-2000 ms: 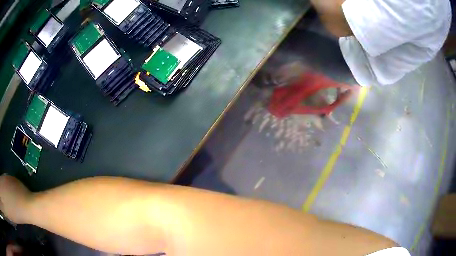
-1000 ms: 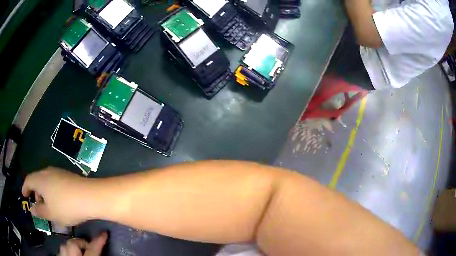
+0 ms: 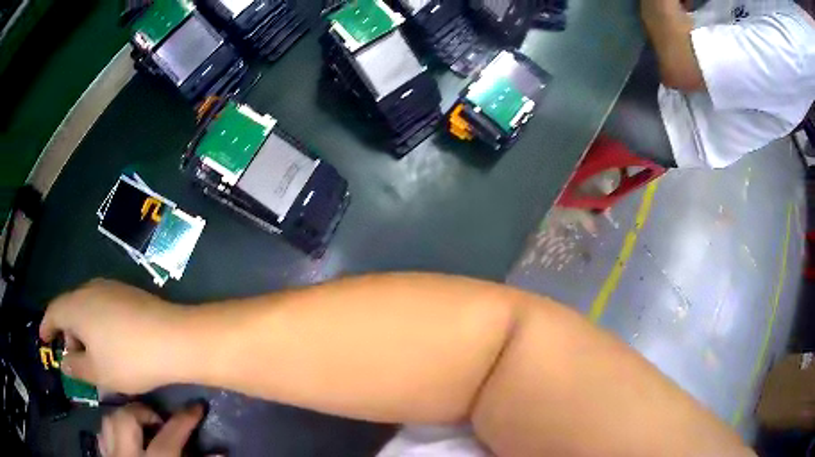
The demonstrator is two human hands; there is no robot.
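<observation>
My right hand (image 3: 121, 335) reaches in from the lower right to the far left, its fingertips closed at a display module with an orange flex cable and a green circuit board (image 3: 79, 389). Its fingers hide part of the module, and black pieces lie around it. My left hand (image 3: 147, 432) is at the bottom edge, cut off, just below the right hand. Its thumb and a finger are spread beside dark pieces; whether it grips one cannot be told. Loose display modules (image 3: 132, 214) with an orange flex and green end lie overlapped above the right hand.
Stacks of fitted units (image 3: 279, 177) stand beyond my forearm, several more towards the top. A stack (image 3: 508, 94) with an orange part is near the bench edge. A coworker's white sleeve (image 3: 755, 76), a red stool (image 3: 612, 174) and yellow-lined floor (image 3: 625, 254) are at right.
The view has swung left, so the stacks appear further right. Both hands have come into fuller view; over the last second they stay close together at the lower left, with little movement.
</observation>
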